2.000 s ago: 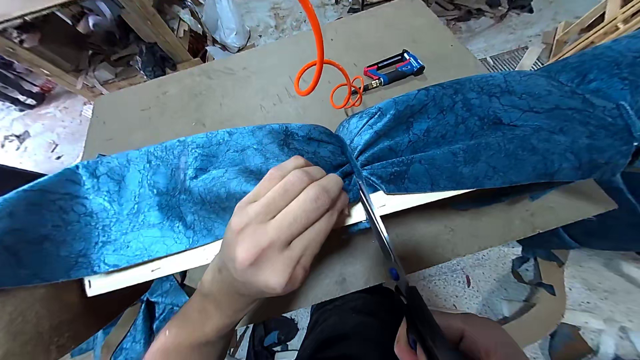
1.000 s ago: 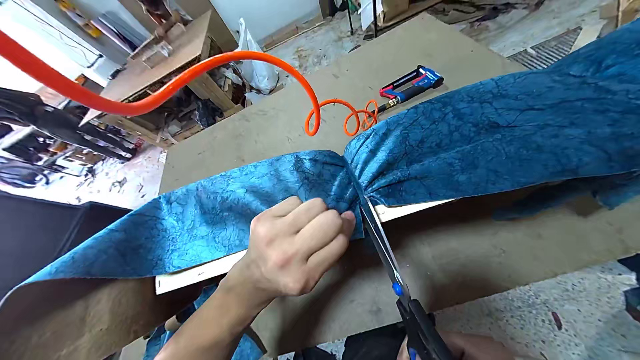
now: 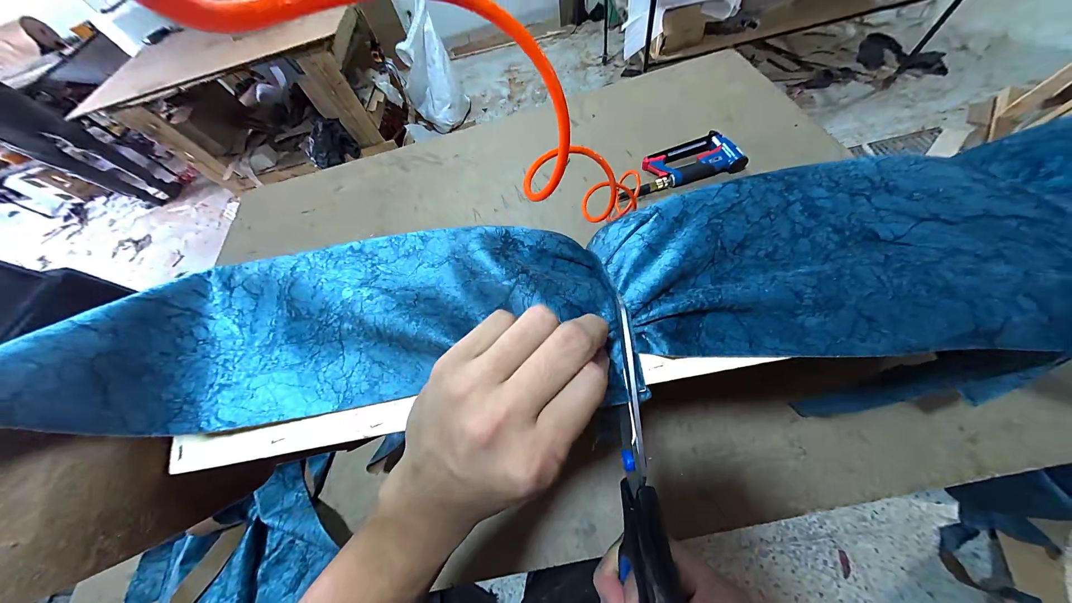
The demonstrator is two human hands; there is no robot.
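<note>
Blue crackle-patterned upholstery fabric (image 3: 335, 335) stretches across the view, bunched into pleats at a crease near the middle. Beneath its lower edge shows a pale strip (image 3: 293, 437) with staples in it. My left hand (image 3: 511, 410) pinches the fabric edge just left of the crease. In my right hand (image 3: 662, 578), at the bottom and partly out of view, are black-handled scissors (image 3: 632, 419); their blades point up into the fabric at the crease, beside my left fingertips. The blades look nearly together.
A worktable (image 3: 402, 188) lies under the fabric. On its far part rests a blue and red pneumatic stapler (image 3: 695, 159) with a coiled orange air hose (image 3: 557, 100) looping above. Fabric scraps (image 3: 276, 536) hang at the lower left. A wooden bench (image 3: 218, 59) stands behind.
The scissors have become more upright against the crease, their handles lower in the view. My left hand keeps its place on the fabric beside them. The view has shifted.
</note>
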